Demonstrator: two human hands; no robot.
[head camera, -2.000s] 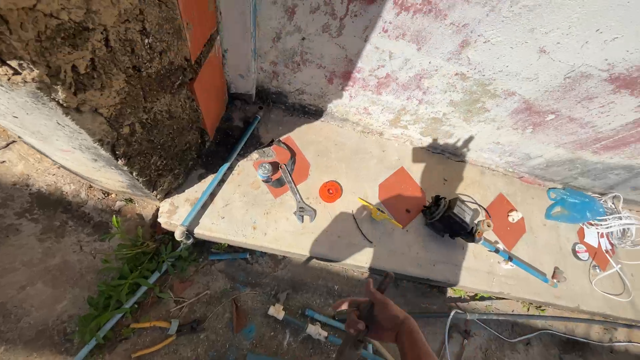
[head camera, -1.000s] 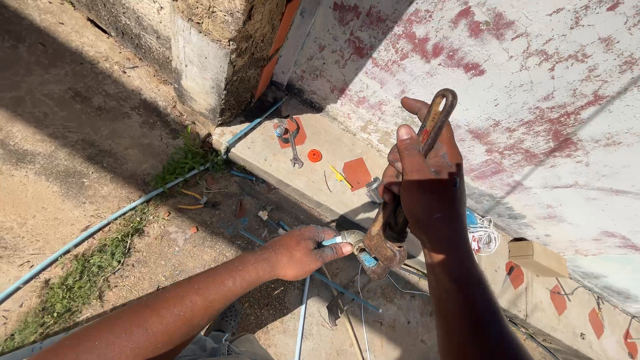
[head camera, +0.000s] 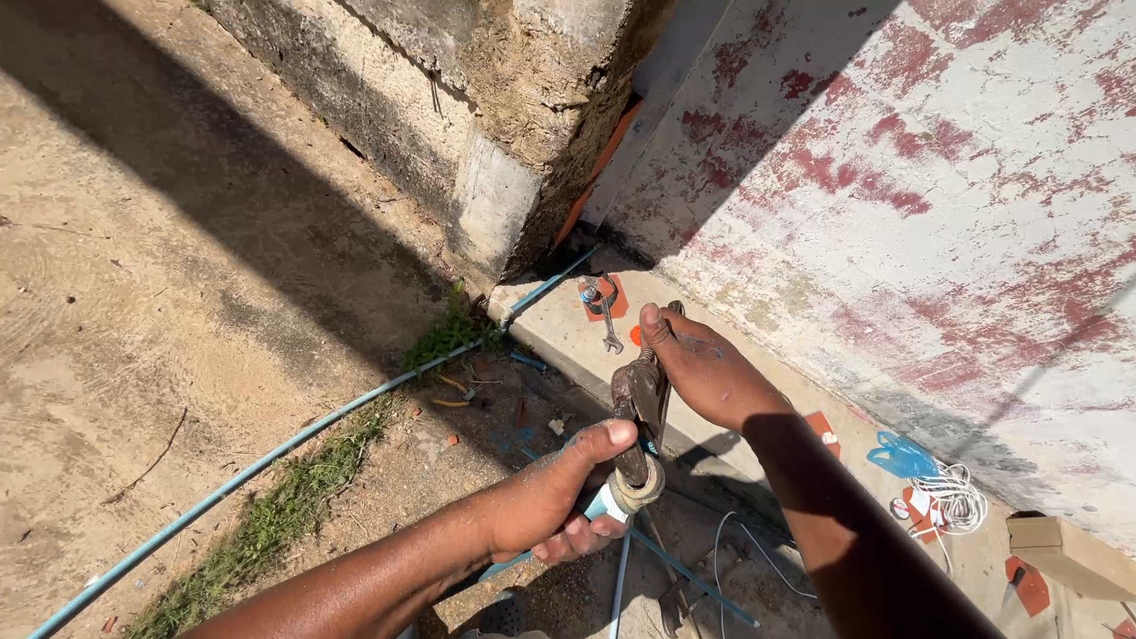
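My left hand (head camera: 577, 497) is closed around a blue plastic pipe piece (head camera: 605, 504) that ends in a pale round fitting (head camera: 641, 484). My right hand (head camera: 710, 364) grips the handle of a rusty pipe wrench (head camera: 637, 390), whose jaw end reaches down to the fitting's opening. Whether the jaws clamp the fitting cannot be made out. Beyond the hands, on the concrete ledge, an adjustable wrench (head camera: 611, 327) lies by a small can (head camera: 590, 293) and a terracotta tile (head camera: 619, 297). An orange ring (head camera: 635, 335) is partly hidden behind my right hand.
A long blue pipe (head camera: 293, 444) runs along the ground beside grass to the ledge (head camera: 550, 342). Coiled white cord (head camera: 958, 501), a blue plastic bag (head camera: 901, 454) and a cardboard box (head camera: 1065, 550) are at the right by the painted wall (head camera: 887, 231). Yellow-handled pliers (head camera: 451, 404) lie below the ledge.
The rusty wrench, held upright above the fitting one second ago, now has its jaw end down at the fitting, with my right hand lower on it. Two seconds ago the pipe piece was not in view.
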